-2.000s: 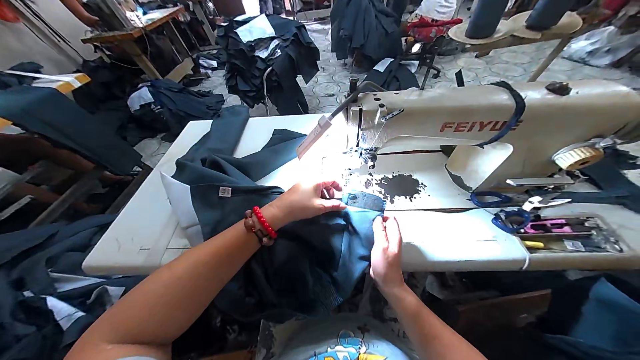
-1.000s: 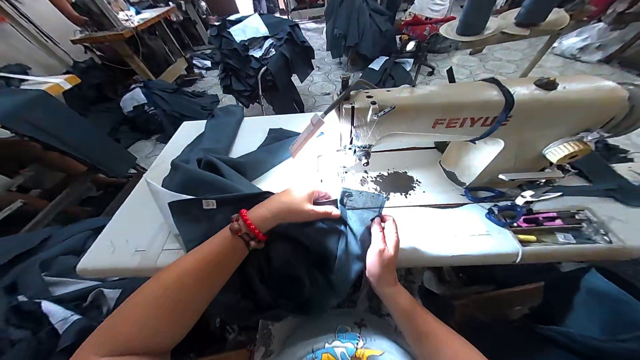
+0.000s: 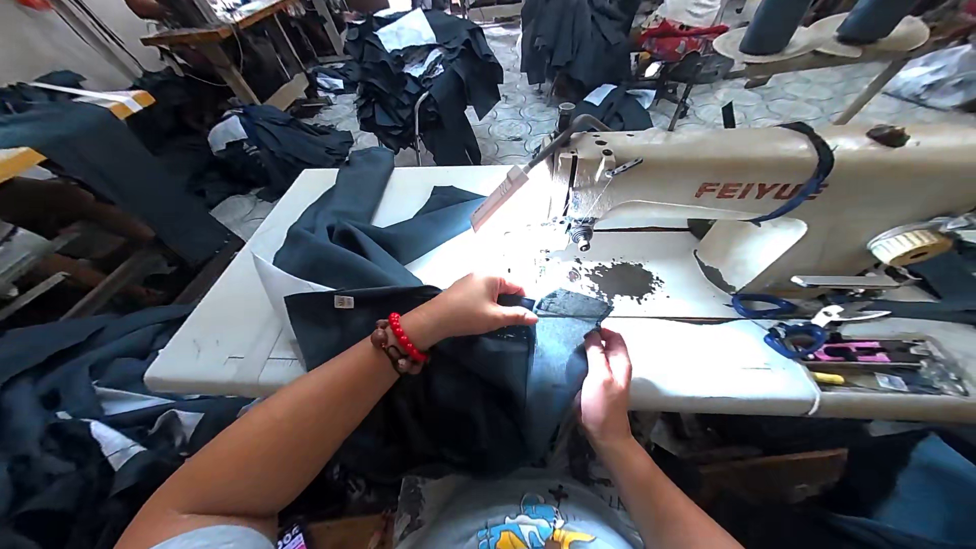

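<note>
Dark blue fabric (image 3: 457,396) hangs over the front edge of the white sewing table (image 3: 206,335), in front of the sewing machine (image 3: 671,175). My left hand (image 3: 476,309), with red beads at the wrist, pinches the cloth between thumb and fingers, left of a lighter blue piece (image 3: 560,351). My right hand (image 3: 608,374) grips the right edge of that piece near its folded upper corner. Both hands are below and in front of the machine's needle area (image 3: 582,232), and the cloth is not under it. More dark cloth (image 3: 343,236) lies on the table to the left.
Blue-handled scissors (image 3: 797,335) lie beside a tray (image 3: 884,389) of small tools at the right. A lamp (image 3: 499,198) shines by the machine head. Thread cones (image 3: 774,27) stand at the back right. Garment piles (image 3: 419,76) fill the floor and chairs beyond the table.
Both hands keep their hold on the cloth near the table's front edge. The upper end of the lighter piece now looks folded over, with its corner tilted to the right.
</note>
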